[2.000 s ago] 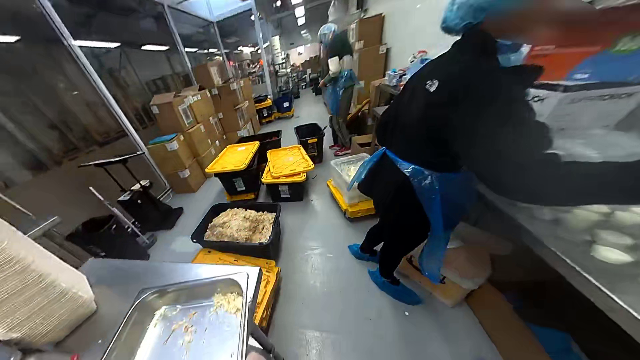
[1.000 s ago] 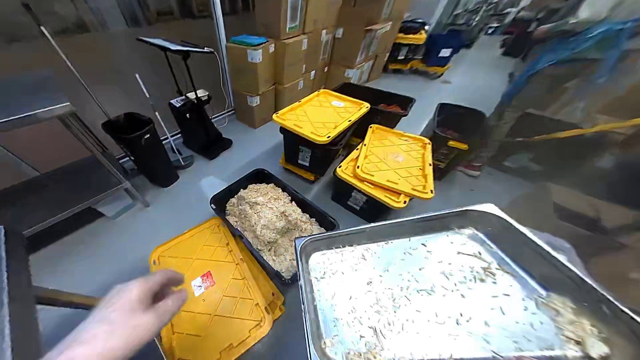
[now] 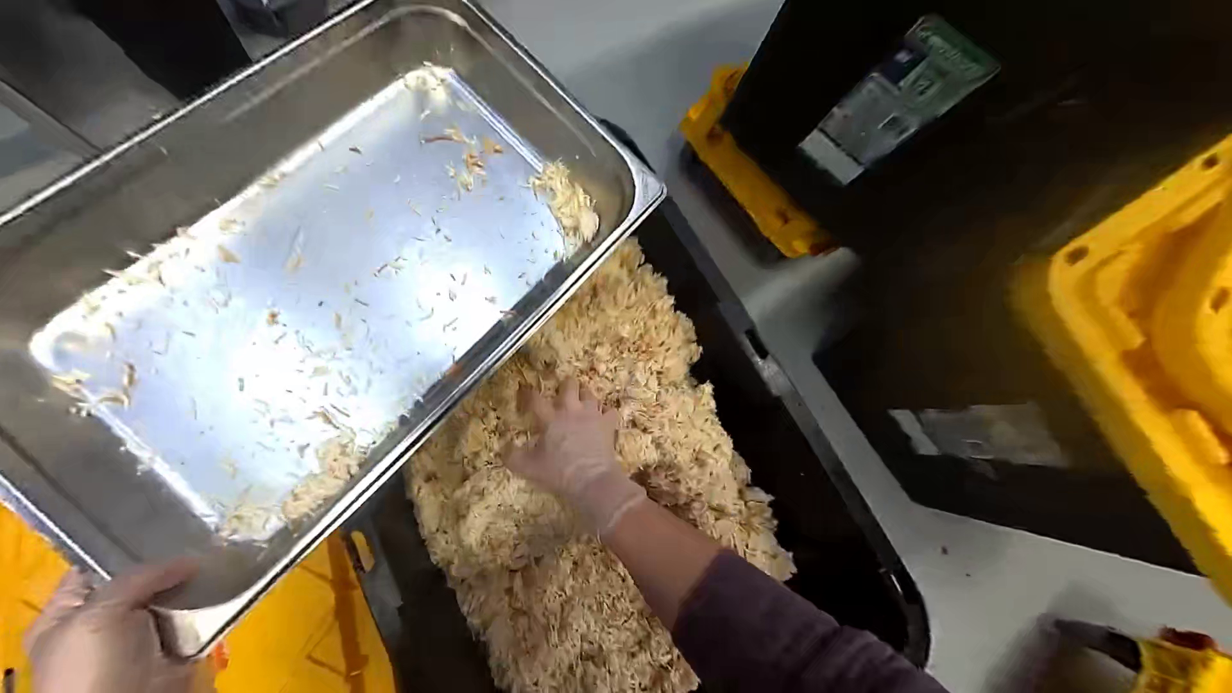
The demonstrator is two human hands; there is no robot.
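Observation:
My left hand grips the lower left corner of a deep stainless steel pan, thumb over its rim. Pale shreds of food cling to the pan's bottom and edges. The pan is tilted above a black plastic tote. A heap of pale shredded food lies in the tote. My right hand, in a thin clear glove, rests on the heap with its fingers spread; whether it grasps any of the food cannot be seen.
Black totes stand to the right, with a yellow lid at the right edge. Another yellow lid lies under the pan, left of the food tote. Grey floor shows between the totes.
The view has come down close over the food tote. The pan, right of the tote a second ago, is now over its left part, held by my left hand. My right hand has appeared on the food.

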